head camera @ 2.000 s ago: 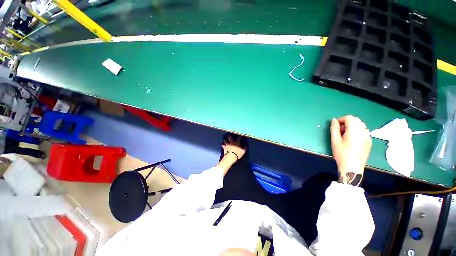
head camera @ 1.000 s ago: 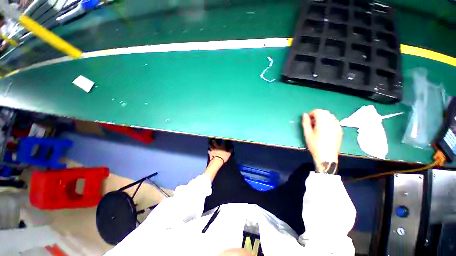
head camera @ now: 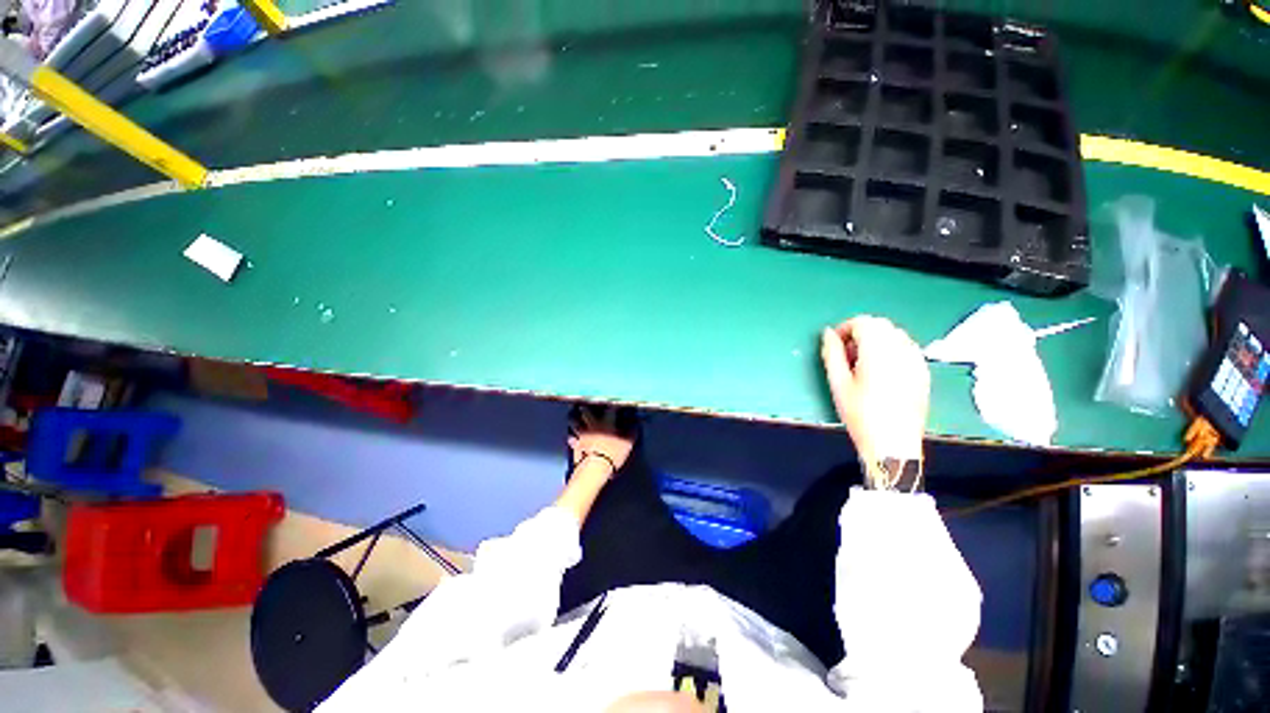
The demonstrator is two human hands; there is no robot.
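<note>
My right hand [head camera: 884, 387] rests near the front edge of the green worktop [head camera: 529, 300], its fingers curled; I cannot tell if anything is inside. My left hand [head camera: 599, 437] lies on my dark-clothed knee below the bench edge, fingers spread, holding nothing. A crumpled white cloth or glove [head camera: 1014, 383] lies just right of my right hand. A black compartment tray [head camera: 930, 198] with square pockets lies beyond it. A thin white thread [head camera: 724, 216] is left of the tray. A small white label [head camera: 213, 256] lies far left on the worktop.
A clear plastic bag [head camera: 1153, 327] and a black handheld device [head camera: 1237, 365] with an orange cable [head camera: 1079, 482] lie at the right. Below the bench are a red stool [head camera: 174, 553], a blue stool [head camera: 98, 449] and a black round stool [head camera: 309, 635]. White trays stand at upper left.
The view has shifted right, so bench things sit further left and the black handheld device has come into view. Both hands keep their places.
</note>
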